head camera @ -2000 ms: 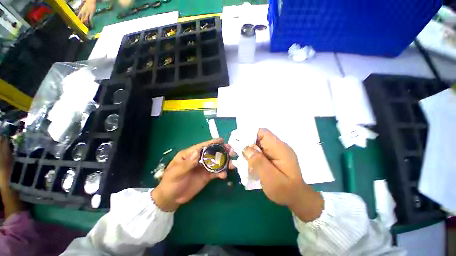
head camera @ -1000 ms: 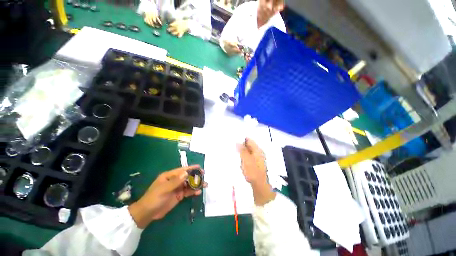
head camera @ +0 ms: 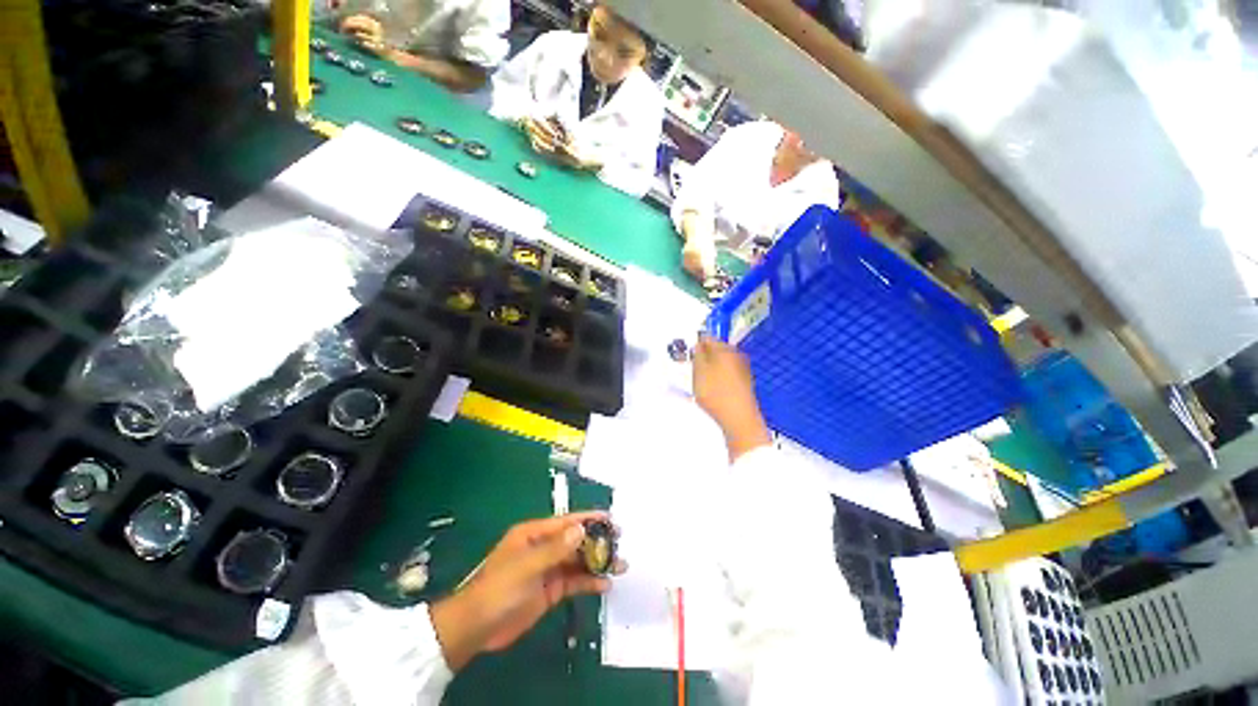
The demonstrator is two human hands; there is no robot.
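My left hand [head camera: 517, 586] holds a watch head [head camera: 597, 548] by its rim, between thumb and fingers, above the green mat and beside the papers. The watch head is tilted and shows dark with a little gold. My right hand [head camera: 727, 386] is stretched forward, at the near left side of the blue crate [head camera: 869, 359]. A small dark round piece [head camera: 677, 349] lies just left of its fingertips. Whether this hand holds anything cannot be told.
A black tray with clear round pieces [head camera: 331, 483] is at left, partly under a plastic bag [head camera: 255, 310]. A black tray with gold-looking parts [head camera: 552, 370] lies beyond. A red stick [head camera: 679, 648] lies on white paper [head camera: 637, 621]. Several people in pale smocks sit across the bench.
My right hand has left the watch head and moved forward to the crate; the white tissue no longer shows in it. My left hand still holds the watch head. The view has swung up and right.
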